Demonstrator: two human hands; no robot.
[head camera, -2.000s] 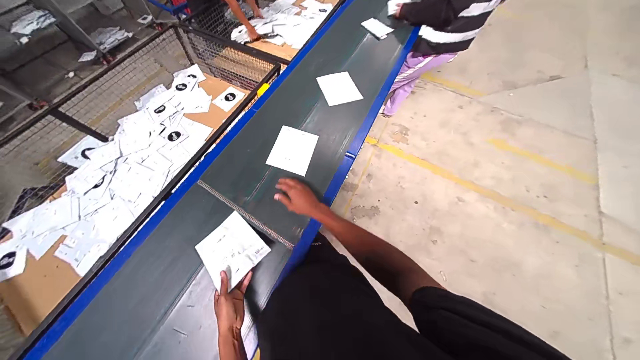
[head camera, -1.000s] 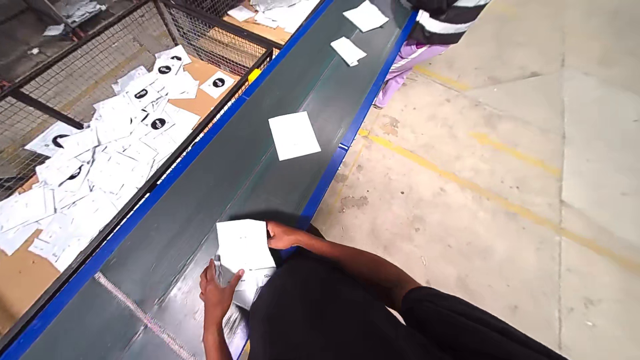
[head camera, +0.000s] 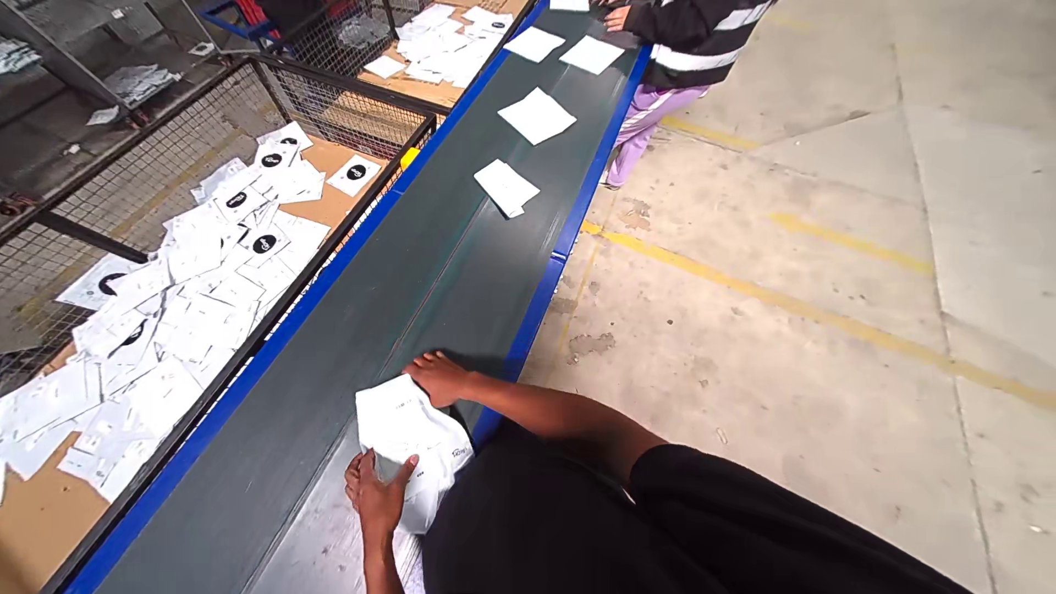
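Note:
White mail packets (head camera: 412, 429) lie overlapping near my body, at the lower middle of the dark conveyor belt (head camera: 396, 305). My left hand (head camera: 379, 488) grips their lower left side, thumb on top and fingers at the edge. At their upper right corner is my right hand (head camera: 437, 378), its palm down and fingers bent; whether it grips the corner is hidden. Farther up the belt lie a small pair of overlapping white packets (head camera: 506, 188) and a squarish white packet (head camera: 537, 115), with more beyond them.
Left of the belt's blue side rail (head camera: 276, 351) stands a wire mesh cage (head camera: 346, 99) holding a heap of white packets (head camera: 198, 280) on cardboard. A second heap (head camera: 450, 45) lies farther back. A person in a striped dark top (head camera: 701, 41) stands at the belt's far right side.
Packets on the belt have come nearer to me. Two seconds ago my right hand was apart from the packet at my left hand; now both hands are at a group of overlapping packets.

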